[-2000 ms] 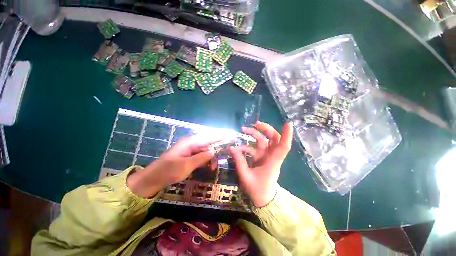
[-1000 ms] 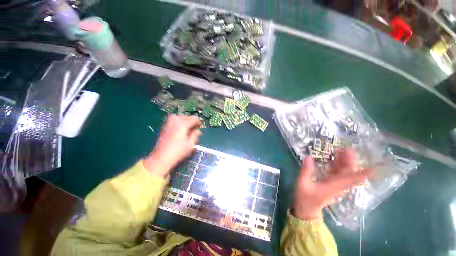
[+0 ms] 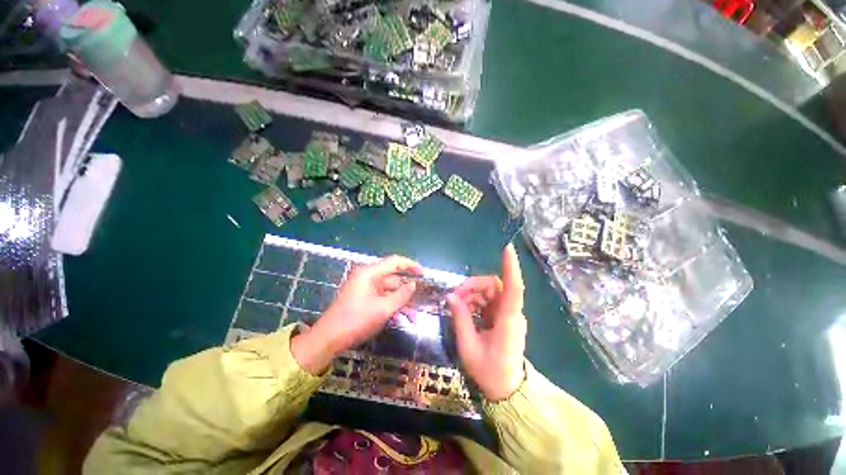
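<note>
A small dark circuit board (image 3: 429, 295) is held above the sticker sheet, between my two hands. My left hand (image 3: 364, 304) holds its left end with thumb and fingers. My right hand (image 3: 490, 327) is at its right end, thumb near the bent fingers and one finger raised; whether it grips the board is unclear. A thin dark sliver (image 3: 511, 225) shows by the raised fingertip. The sticker sheet (image 3: 269, 288) lies flat beneath, with patterned pieces along its near edge and bright glare. Loose green and grey boards (image 3: 323, 160) lie beyond it.
A clear tray (image 3: 691, 243) with several boards stands at the right. A heaped supply tray (image 3: 371, 46) is at the far side. A bottle with a mint lid (image 3: 121, 60), a white phone (image 3: 86, 204) and glossy sheets (image 3: 28, 241) are at the left.
My left hand has come back from the loose boards to above the sheet. My right hand has moved left from the clear tray. A board now shows between them.
</note>
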